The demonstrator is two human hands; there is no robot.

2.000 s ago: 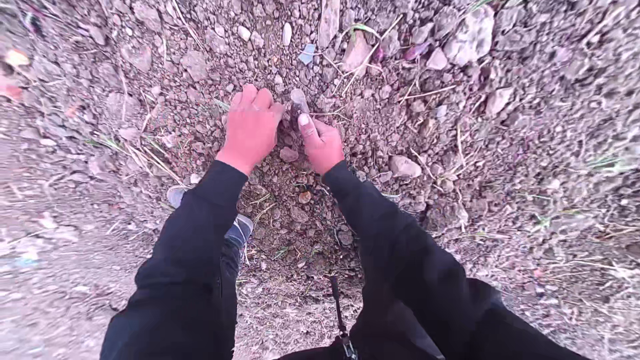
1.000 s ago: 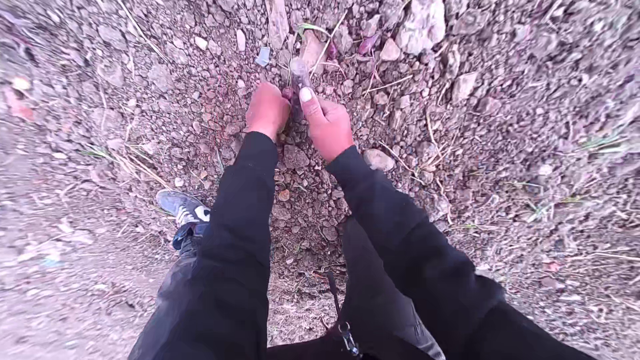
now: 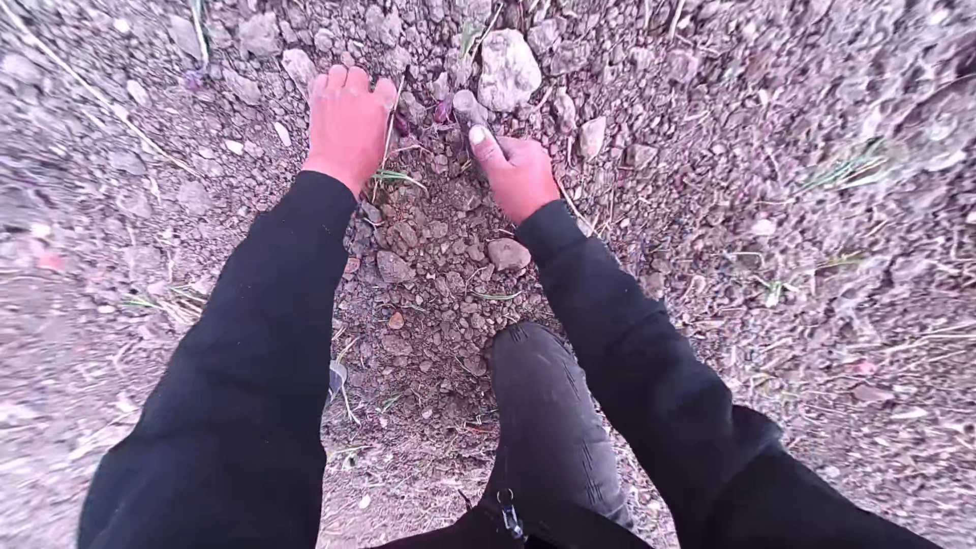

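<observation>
My right hand (image 3: 518, 168) is closed around a short tool handle (image 3: 470, 109) with a rounded end, thumb laid along it; the tool's lower part is hidden. To its left, my left hand (image 3: 351, 122) rests back up on the stony soil, fingers bent forward with their tips at the ground. Whether it holds anything under the palm cannot be seen. Purple-red onion-like bulbs (image 3: 444, 111) lie in the soil between my hands. A green shoot (image 3: 396, 177) sticks out beside my left wrist.
A large pale stone (image 3: 509, 70) lies just beyond the handle. Smaller stones (image 3: 508, 254) and clods are scattered around. Another purple bulb (image 3: 194, 79) with green leaves lies at the upper left. My knee (image 3: 526, 358) is near the soil below my right hand.
My hands were close together a second ago; now my left hand is apart, to the left of the right one. The view has shifted forward over the ground. The handle stays in my right hand.
</observation>
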